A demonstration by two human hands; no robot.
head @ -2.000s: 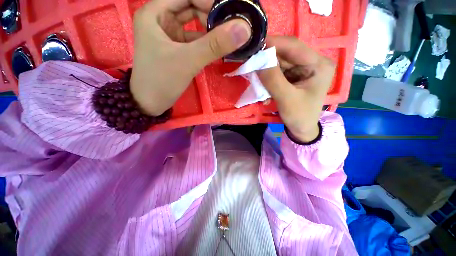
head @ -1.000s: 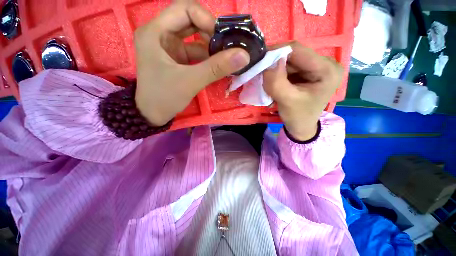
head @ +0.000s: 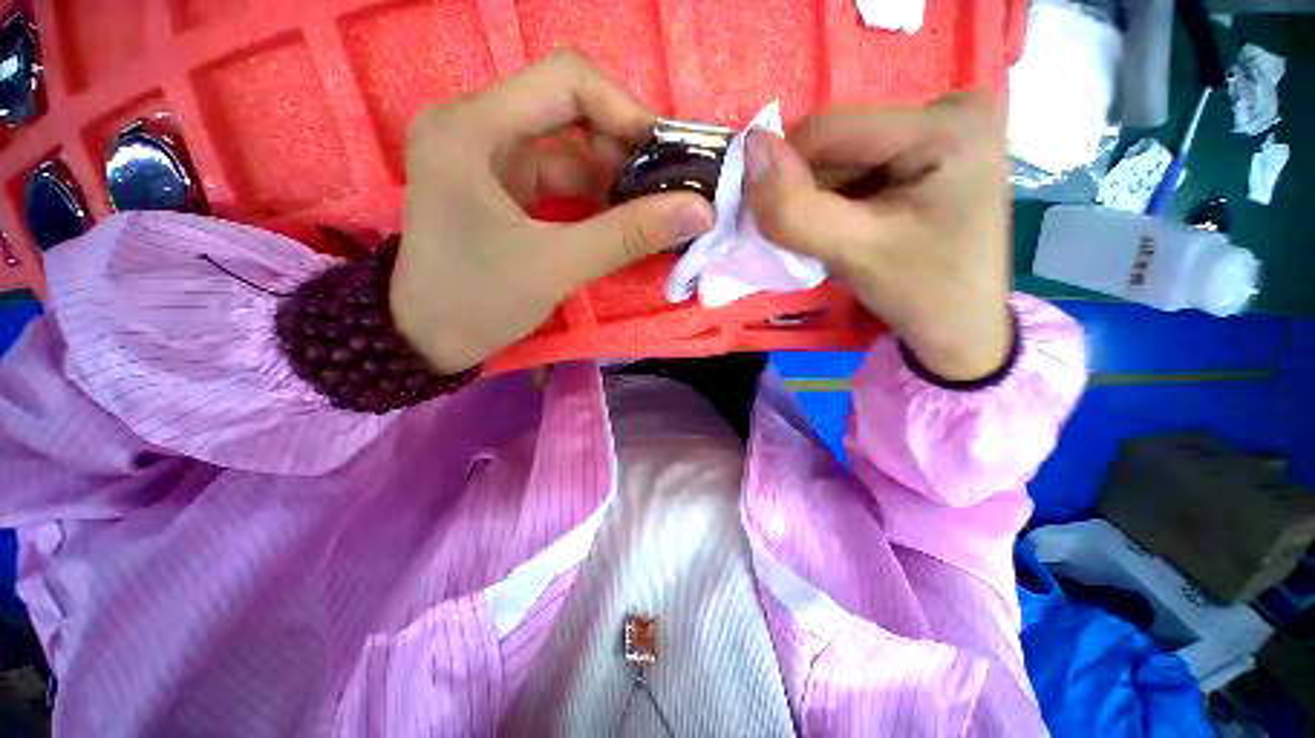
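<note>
My left hand (head: 527,216) holds a round dark watch head (head: 672,162) with a shiny rim between thumb and fingers, above the red foam tray (head: 274,101). The watch head is tilted, and its right part is hidden behind the wipe. My right hand (head: 901,209) pinches a crumpled white wipe (head: 743,238) against the right edge of the watch head. The wipe's loose end hangs below my right thumb.
More round units (head: 150,166) sit in tray pockets at the left. At the right are a white bottle (head: 1139,260) lying on its side, a blue-white stick (head: 1183,156), used wipes (head: 1255,87) and a shiny plastic bag (head: 1063,94). A cardboard box (head: 1204,512) is low right.
The watch head has tilted and shows less of its face. My right hand has turned and moved up and right, and the wipe now covers the watch head's right side.
</note>
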